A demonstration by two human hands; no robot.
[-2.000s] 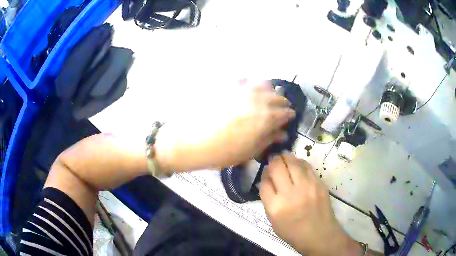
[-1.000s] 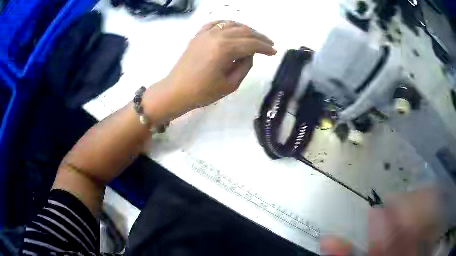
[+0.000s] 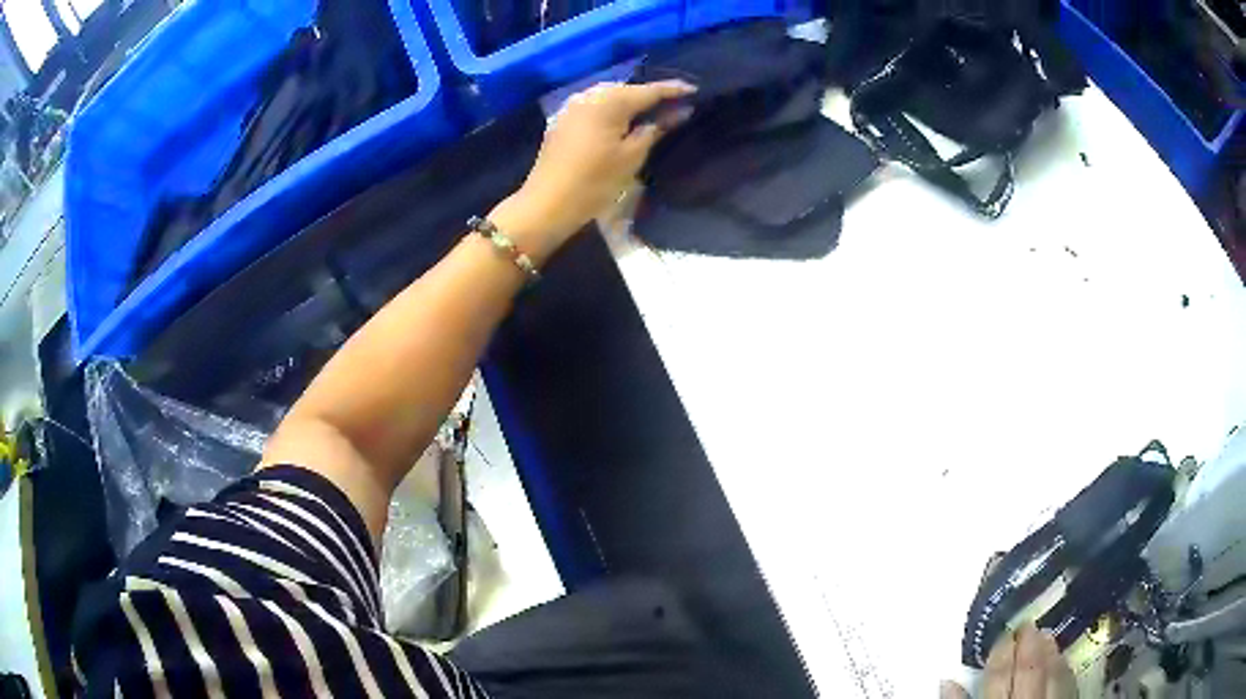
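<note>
My left hand is at the left edge of the stack of flat black cut panels, near the bins. Its fingers are apart and no panel looks lifted. A black zippered gusset strip lies at the lower right by the sewing machine, which is cut off by the frame edge. My right hand is at the bottom edge, cut off, with its fingers at the near end of the strip. Whether they grip it is not clear.
Blue bins holding black pieces stand at the upper left. Black zippered pieces lie in a pile at the far side of the white table. A crinkled clear plastic bag hangs at the left. Another blue edge is at upper right.
The view has turned left towards the bins. My left hand has moved from above the table to the panel stack. My right hand has come from the lower right to the strip.
</note>
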